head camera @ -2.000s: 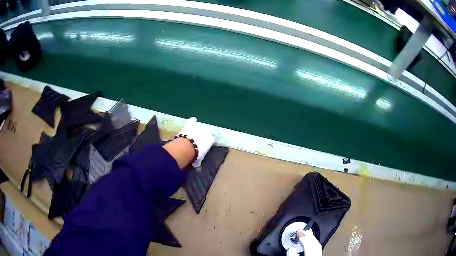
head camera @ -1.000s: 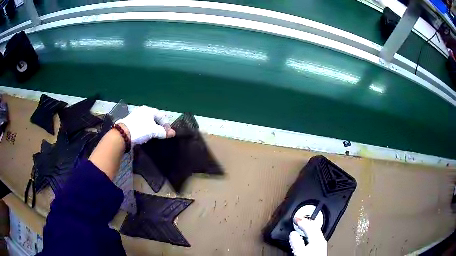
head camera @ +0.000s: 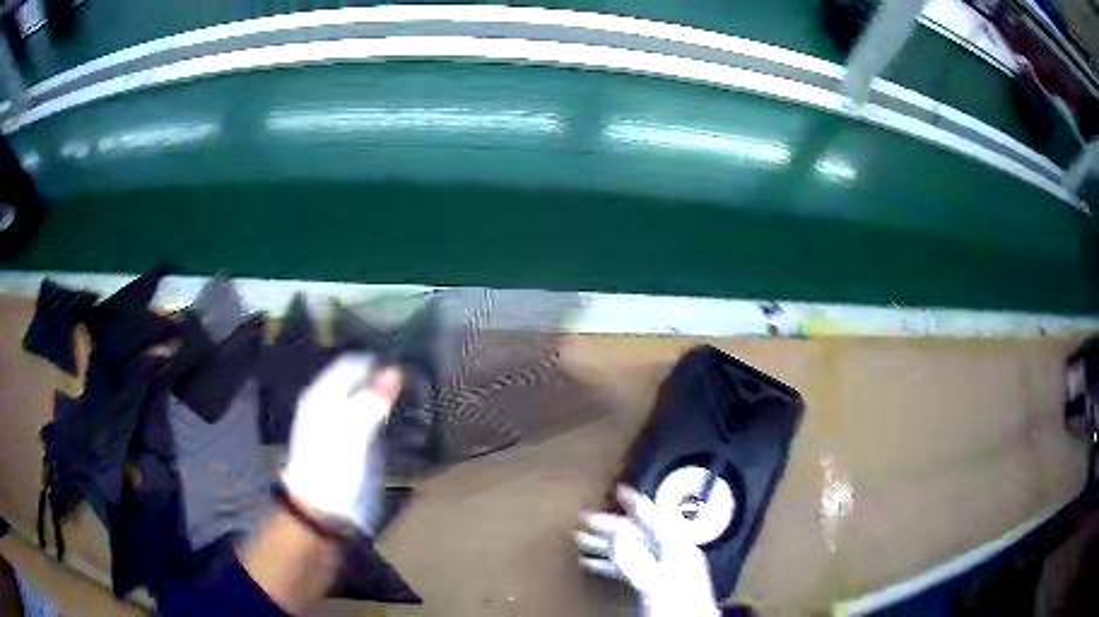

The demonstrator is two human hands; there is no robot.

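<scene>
My left hand (head camera: 344,440), in a white glove with a beaded bracelet, is blurred and holds a thin black grille (head camera: 482,374) by its left side, raised over the bench. The grille is smeared by motion. The black speaker cabinet (head camera: 757,452) lies face up and tilted on the bench, its driver's pale centre (head camera: 695,505) uncovered. My right hand (head camera: 645,554), gloved, is at the cabinet's lower left side, fingers spread beside the driver; whether it touches the cabinet is unclear. More black grilles (head camera: 217,446) lie in a loose pile left of my left hand.
The cardboard-covered bench (head camera: 916,446) runs along the green conveyor belt (head camera: 482,229) with its white rail (head camera: 699,316). Part of another black cabinet (head camera: 15,199) shows on the belt at far left. A dark object (head camera: 1081,392) is at the right edge.
My left hand has turned the held grille and brought it slightly rightward, relative to the pile. My right hand has moved off the driver to the cabinet's left side. The view has shifted.
</scene>
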